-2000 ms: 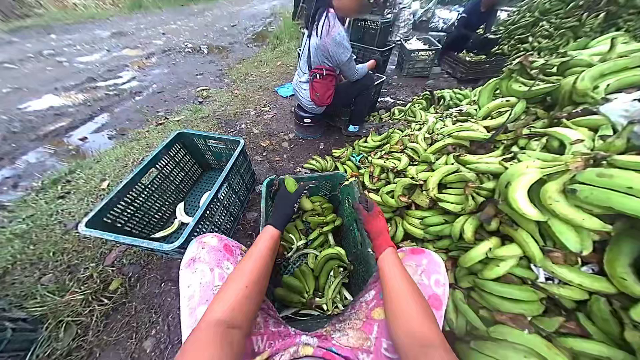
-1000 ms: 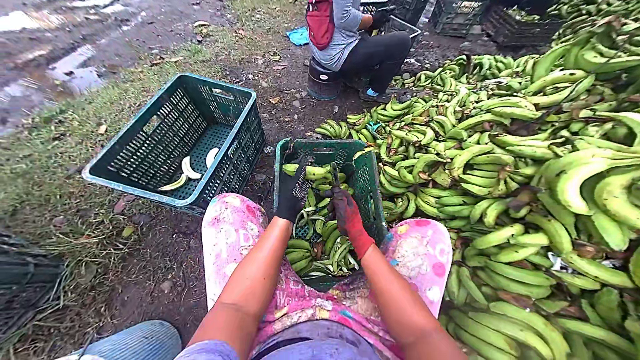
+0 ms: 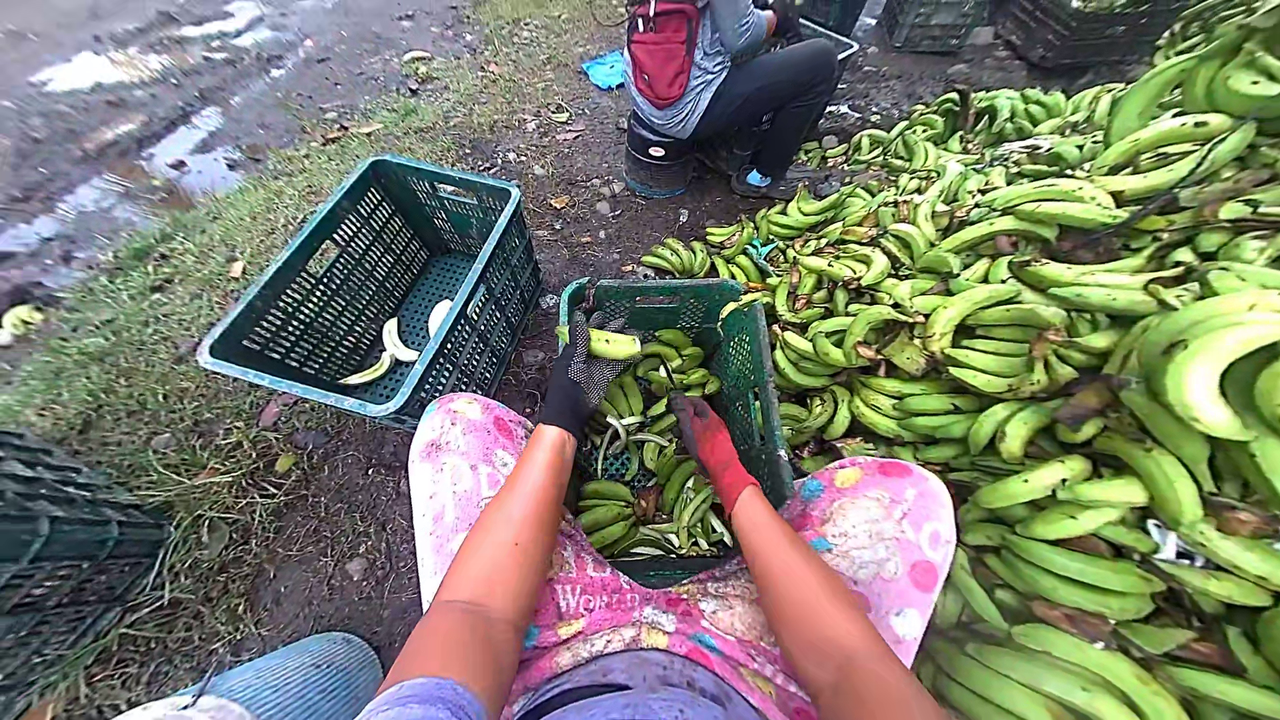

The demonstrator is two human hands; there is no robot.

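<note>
My left hand, in a dark dotted glove, grips a green plantain over the far left part of a green plastic crate. My right hand, in a red and dark glove, is closed around a small dark tool, likely a knife, whose thin tip points toward the plantain without clearly touching it. Below both hands, green plantains and strips of peel lie in the crate, which stands between my knees. To the left, a second green crate holds several peeled pale plantains.
A large heap of green plantains lies along the right. Ahead, a person sits on a dark bucket. Other crates stand at the lower left and far right. Muddy ground with puddles borders the grass.
My hands have moved apart from their close position a second ago; the right is now lower and nearer me. The plantain remains in my left hand. The view has tilted down since the first frame.
</note>
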